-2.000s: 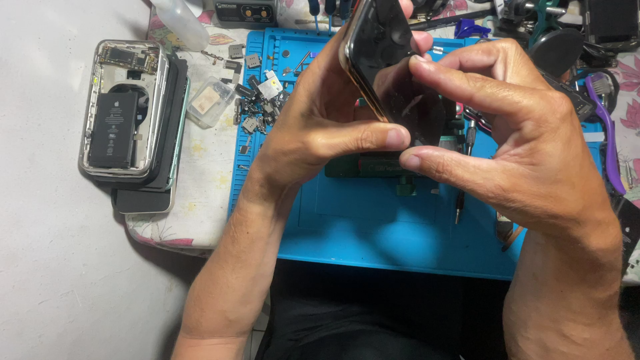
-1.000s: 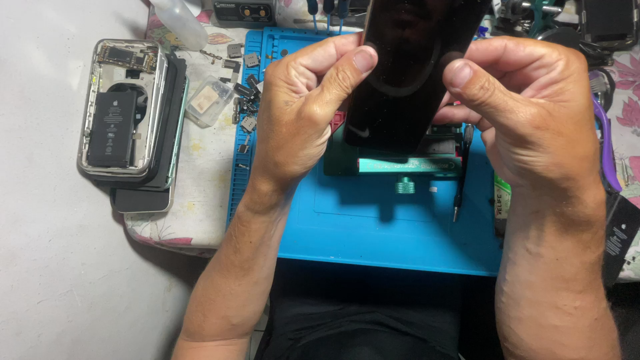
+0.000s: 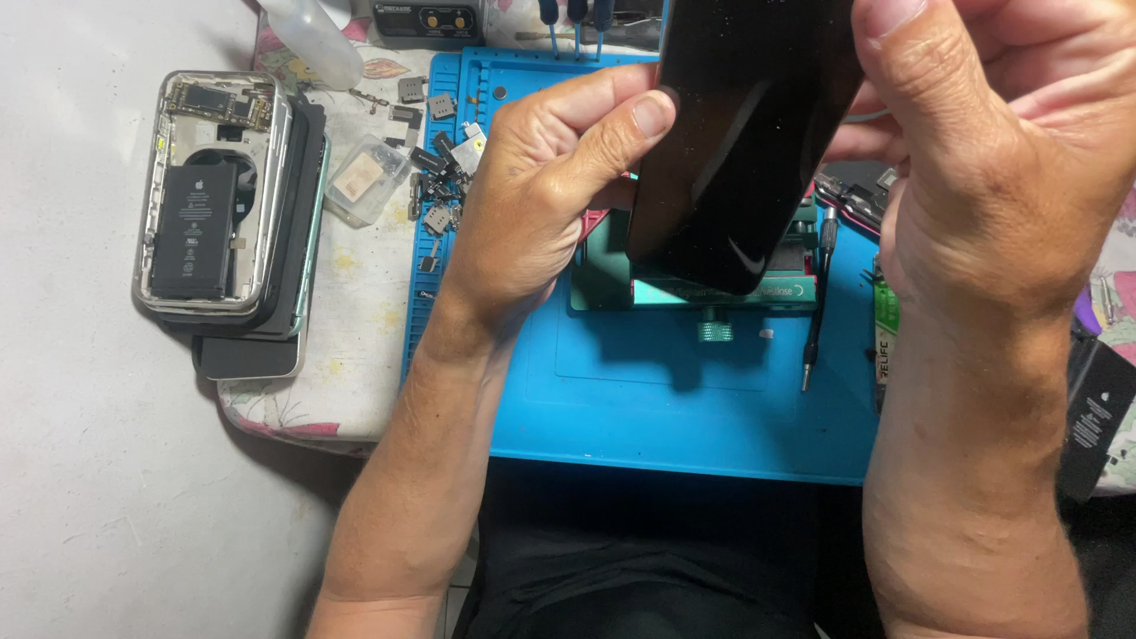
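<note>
A dark smartphone (image 3: 741,151), its glossy face toward me, is held up over the work mat, its top end cut off by the view's upper edge. My left hand (image 3: 564,164) pinches its left edge between thumb and fingers. At the opposite edge, my right hand (image 3: 985,133) grips it, the thumb in front and the fingers partly behind. Beneath the phone lies a green metal clamp fixture (image 3: 603,266) with a knurled knob (image 3: 715,330), partly hidden. A slim screwdriver (image 3: 819,302) lies just right of the fixture.
Blue silicone mat (image 3: 639,426) covers the table's middle. At left stand stacked phone housings (image 3: 284,231), the top one holding a battery (image 3: 195,231). Small phone parts (image 3: 439,173), a clear plastic box (image 3: 364,182) and a plastic bottle (image 3: 315,40) lie nearby. Another battery (image 3: 1099,417) lies far right.
Two seconds ago the phone was tilted with its edge showing; now its glossy face is toward me. Since one second ago the right hand has moved up and right along the phone.
</note>
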